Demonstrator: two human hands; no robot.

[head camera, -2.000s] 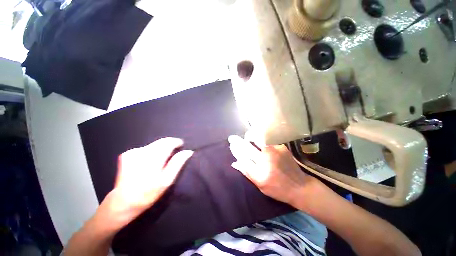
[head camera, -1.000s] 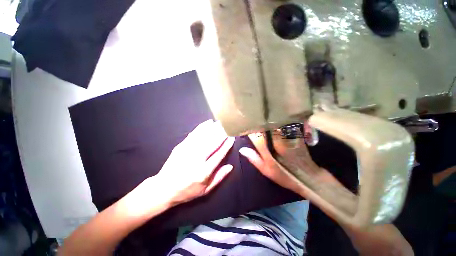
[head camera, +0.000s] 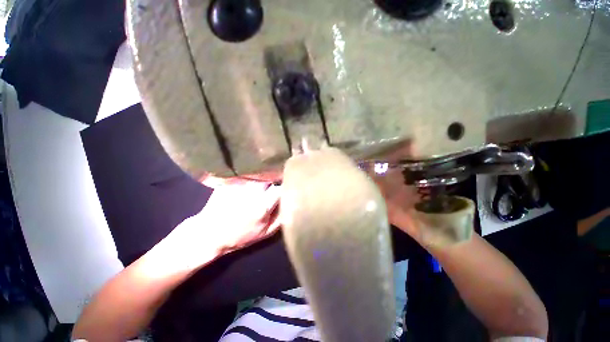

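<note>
The dark cut panel [head camera: 140,174] lies flat on the white table, running under the cream sewing machine head [head camera: 374,80]. My left hand [head camera: 234,214] is on the panel beside the machine's lower edge, fingers bent; the machine and its cream guard cover the fingertips, so its grip cannot be told. My right hand [head camera: 394,194] is mostly hidden behind the guard [head camera: 341,247] and metal parts; its wrist and forearm show at the right. The needle and presser foot are hidden.
A crumpled stack of dark cloth [head camera: 60,53] lies at the upper left. Black-handled scissors [head camera: 510,200] lie right of the machine. A shiny metal lever [head camera: 481,161] juts below the head. The striped top [head camera: 274,317] is at the bottom edge.
The view has moved closer to the machine, whose head and guard now cover more of the panel and hands. My left hand's fingers look more bent. The scissors have come into view.
</note>
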